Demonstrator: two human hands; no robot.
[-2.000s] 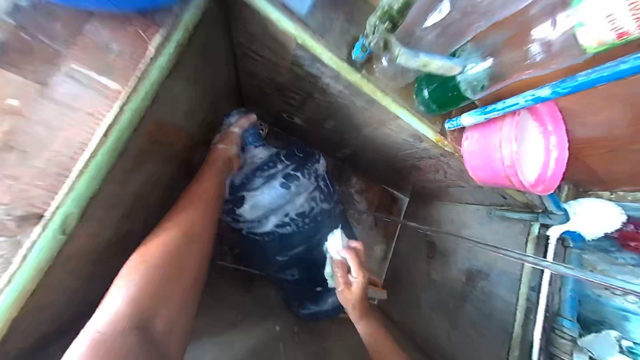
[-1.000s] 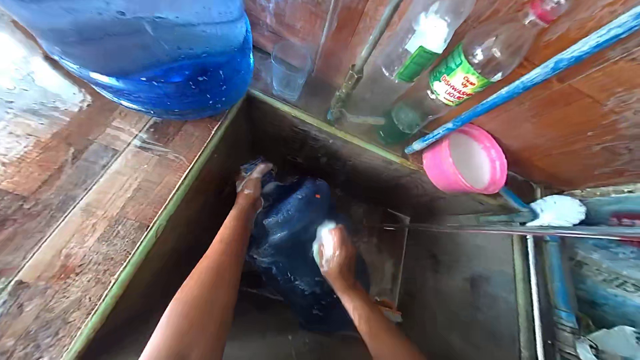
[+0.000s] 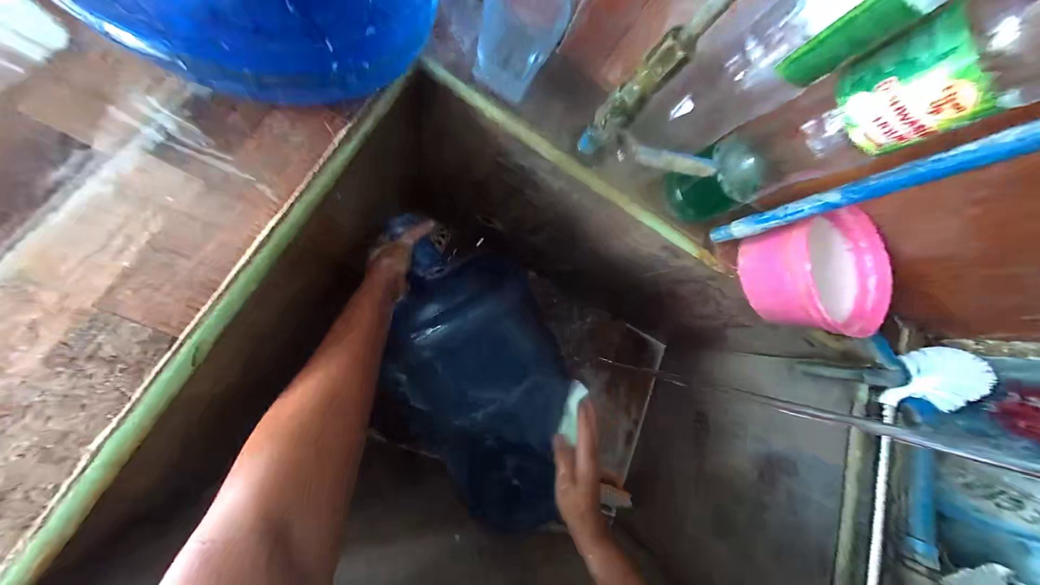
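Note:
A large dark blue plastic water jug [image 3: 487,349] lies in a deep sink basin, its neck toward the upper left. My left hand [image 3: 398,256] grips the neck. At the jug's right side, my right hand [image 3: 578,463] holds a pale sponge or cloth [image 3: 573,413] against its wall. Thin streaks of suds show on the jug. Part of its underside is hidden in shadow.
Green-edged basin walls [image 3: 244,280] surround the jug. Another blue jug [image 3: 284,49] stands on the ledge at upper left. Beyond the right wall are a pink tub [image 3: 812,272], a blue pipe [image 3: 877,187], a faucet [image 3: 650,77], plastic bottles [image 3: 910,101] and a white brush [image 3: 946,378].
My right hand has moved from the jug's upper side to its right edge. The thick suds seen two seconds ago have thinned. My left hand stays at the neck.

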